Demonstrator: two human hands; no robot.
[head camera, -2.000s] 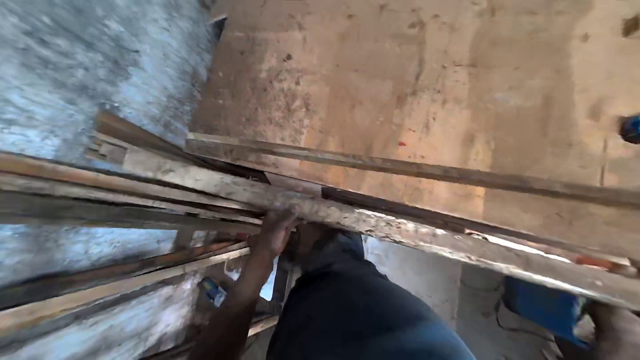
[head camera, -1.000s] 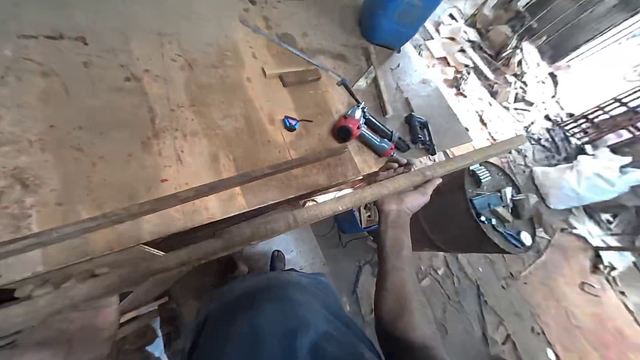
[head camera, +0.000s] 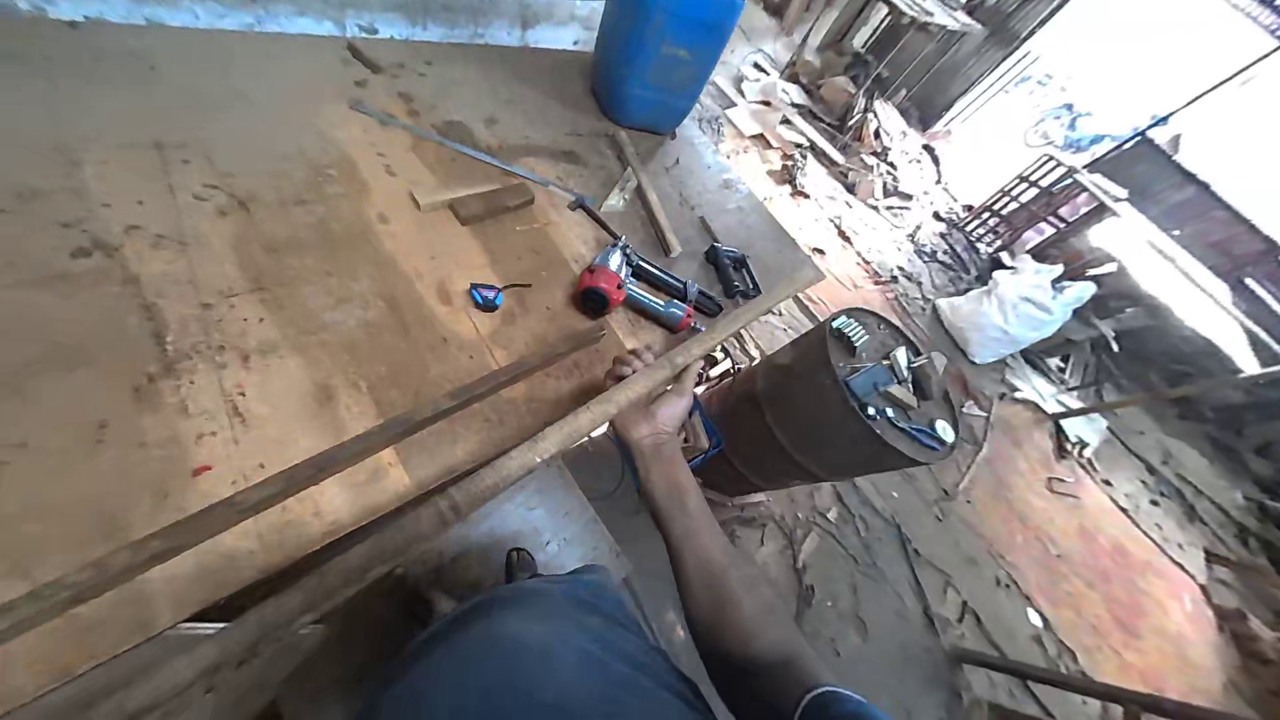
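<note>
A long wooden batten (head camera: 560, 432) runs from the lower left up to the right, along the near edge of the plywood worktable (head camera: 300, 230). My right hand (head camera: 652, 402) grips it near its far end, thumb on the near side and fingers around the other. My left hand is out of view. A second, darker wood strip (head camera: 310, 480) lies on the table, roughly alongside. Beyond the held batten are a red and grey pneumatic nailer (head camera: 640, 292), a blue tape measure (head camera: 487, 296) and a small black tool (head camera: 732, 272).
A blue plastic drum (head camera: 664, 65) and short wood offcuts (head camera: 492, 203) stand or lie on the table. To the right, a rusty metal barrel (head camera: 790, 410) holds pliers and small items on top. Wood scraps (head camera: 800, 130) and a white sack (head camera: 1015, 305) cover the floor beyond.
The batten's far end has swung from beyond the barrel's top to beside the table corner, with my right hand still on it. The left hand, seen on the wood two seconds ago, is out of view.
</note>
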